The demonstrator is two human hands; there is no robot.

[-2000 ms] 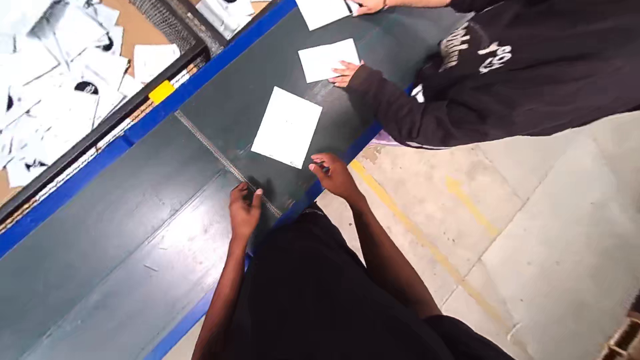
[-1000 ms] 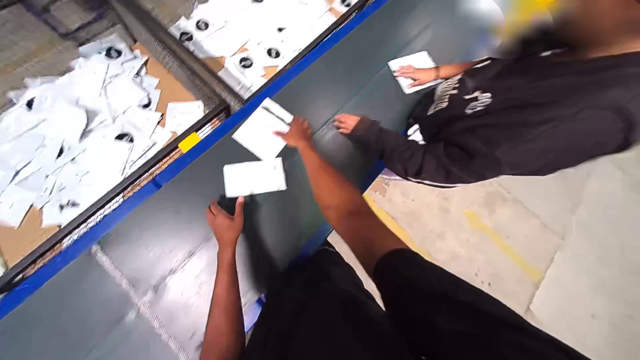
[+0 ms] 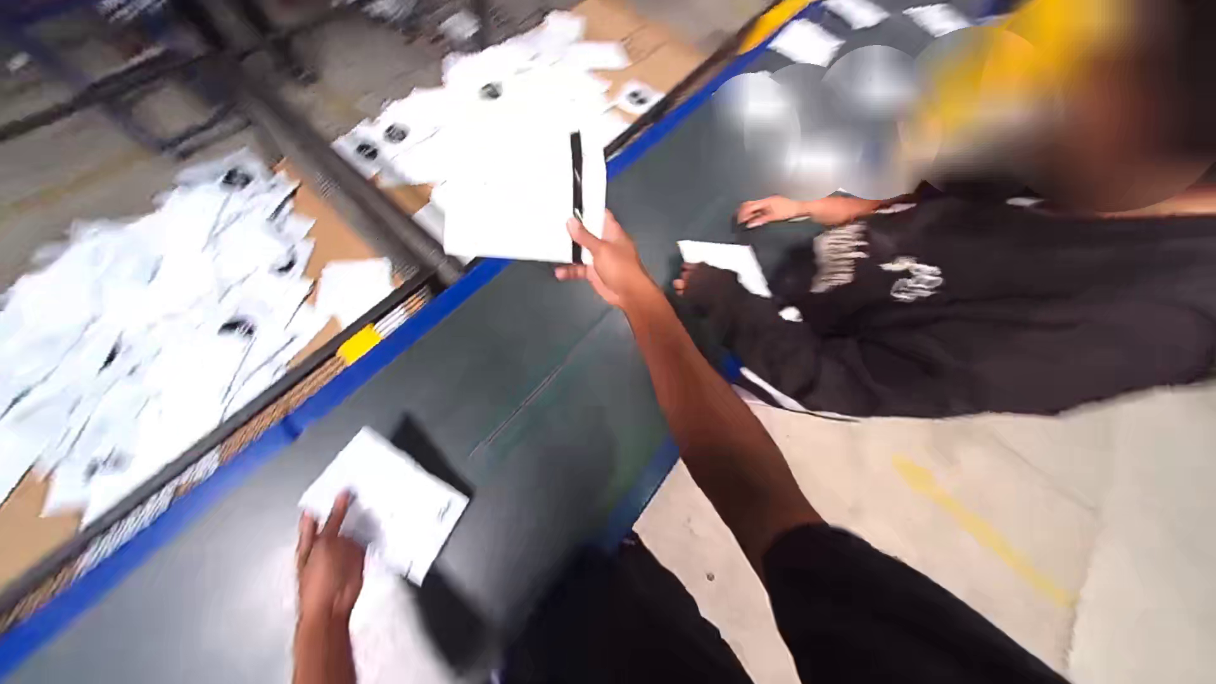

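My right hand (image 3: 608, 256) grips the lower right corner of a white packet (image 3: 513, 204) with a black stripe, raised over the blue edge of the dark conveyor belt. My left hand (image 3: 331, 560) lies with its fingertips on another white packet (image 3: 394, 499), which is tilted over the belt (image 3: 560, 380) and casts a dark shadow. Whether the left thumb holds it from below is hidden.
Beyond the blue rail (image 3: 389, 350) lie bins with heaps of white packets (image 3: 142, 313), parted by a dark bar (image 3: 332, 171). At right a co-worker in a dark sweatshirt (image 3: 950, 313) has a hand by a white packet (image 3: 727, 261). More packets lie farther up the belt.
My right hand has moved, with the striped packet, from over the belt out toward the bins. The left hand, just below a packet one second ago, now has its fingers on one.
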